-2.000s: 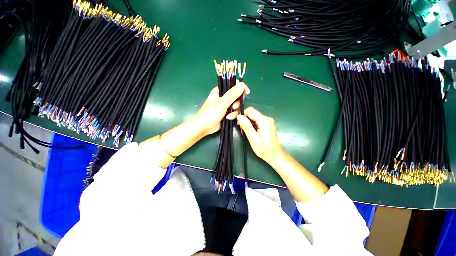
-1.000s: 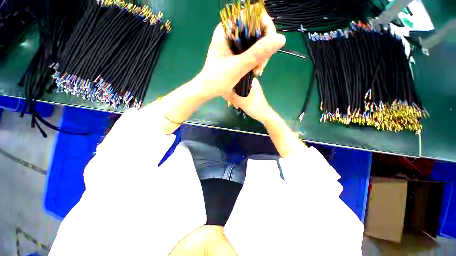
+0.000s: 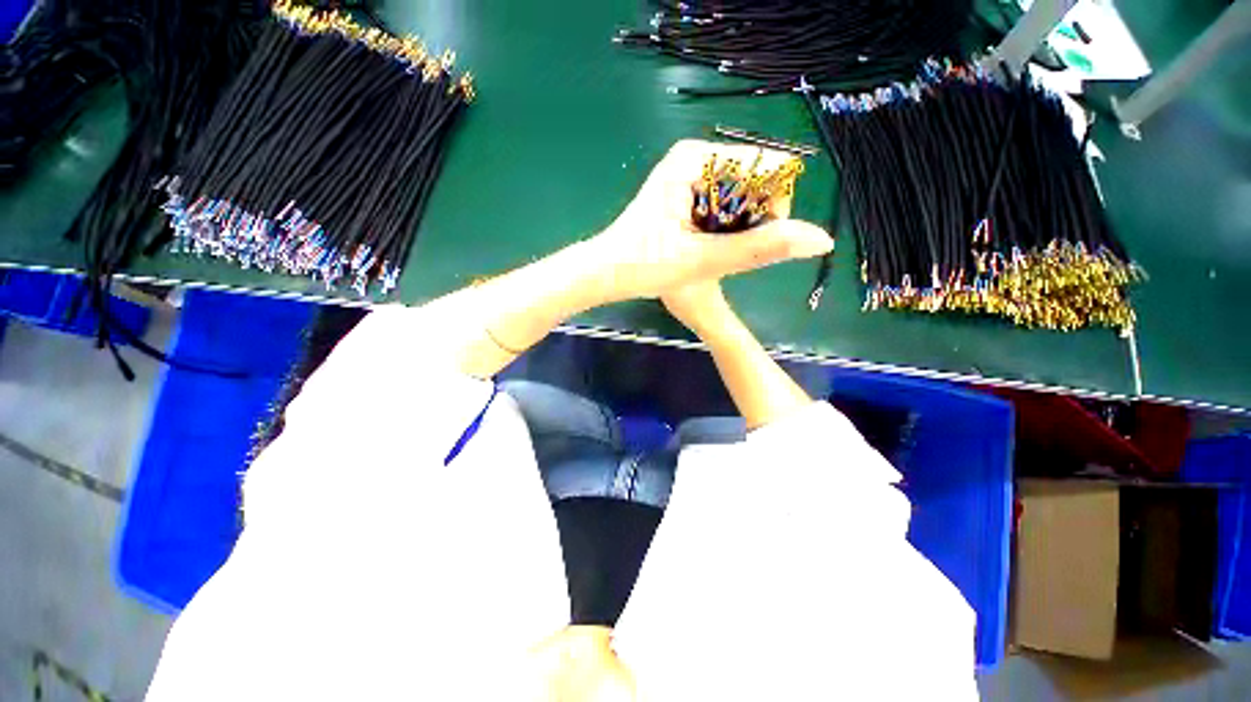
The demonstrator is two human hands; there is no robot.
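Observation:
My left hand (image 3: 686, 226) is wrapped around a cable bundle (image 3: 734, 199) held upright over the bench, its gold tips facing up at me. My right hand (image 3: 690, 291) is below and behind the left; its fingers are hidden, so its grip cannot be seen. The left cable stack (image 3: 316, 158) lies slanted on the green mat (image 3: 549, 82), gold tips away, white-blue tips near. The right cable stack (image 3: 960, 192) has gold tips near me. A single cable (image 3: 837, 233) lies beside its left edge.
A thin grey strip (image 3: 761, 140) lies behind the left hand. Loose long cables (image 3: 823, 41) lie at the back, others (image 3: 117, 178) at far left. Pale grey bars (image 3: 1194, 69) stand at back right. Blue bins (image 3: 206, 439) and a cardboard box (image 3: 1067, 569) are below the bench.
The bundle was held lengthwise with both hands on it, then raised and tilted; now its gold tips face the camera. My right hand has gone beneath the left. The view has shifted.

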